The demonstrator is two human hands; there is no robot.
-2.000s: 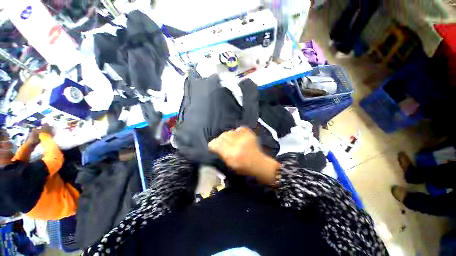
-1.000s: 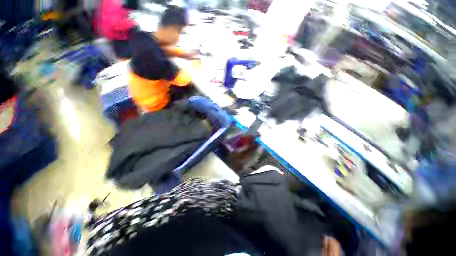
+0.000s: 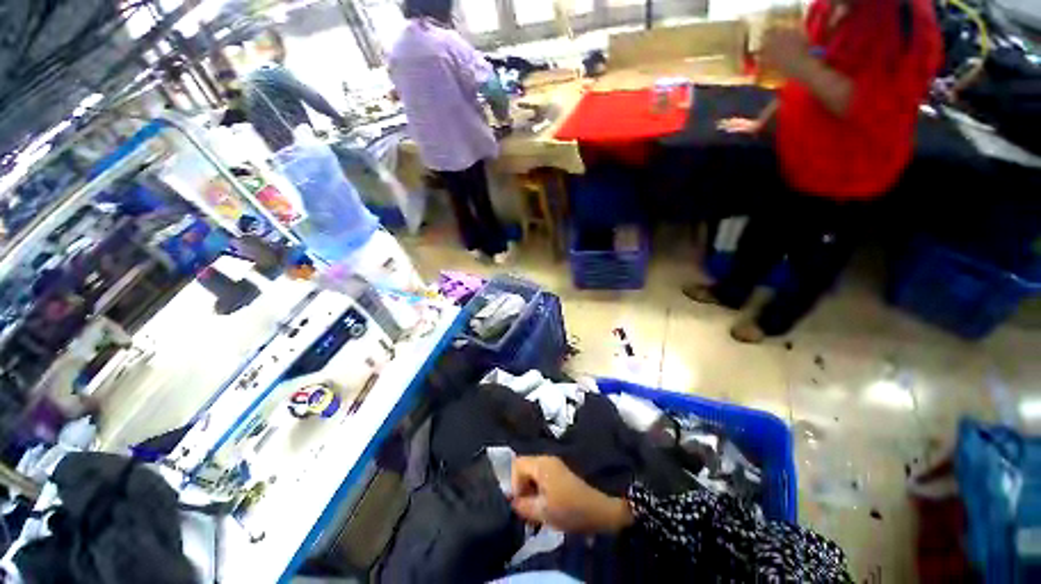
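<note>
My right hand [image 3: 562, 495] is over the lap with its fingers closed on a dark garment piece [image 3: 462, 527] near a pale white edge. More dark and white pieces lie heaped beyond the hand, partly over a bright blue plastic crate [image 3: 785, 456]. Small grey and white cloth bits show in the crate's right part. My left hand is not in the picture.
A white sewing machine [image 3: 299, 356] stands on the blue-edged table [image 3: 343, 439] at left, with a tape roll [image 3: 314, 399] beside it. A dark and white garment bundle [image 3: 97, 519] lies lower left. Another blue crate [image 3: 537, 331] is beyond the table corner. Persons stand at a far table.
The view has swung left, then far right, bringing the blue crate and the standing persons into view. My right hand stays at the dark cloth. My left forearm has left the picture.
</note>
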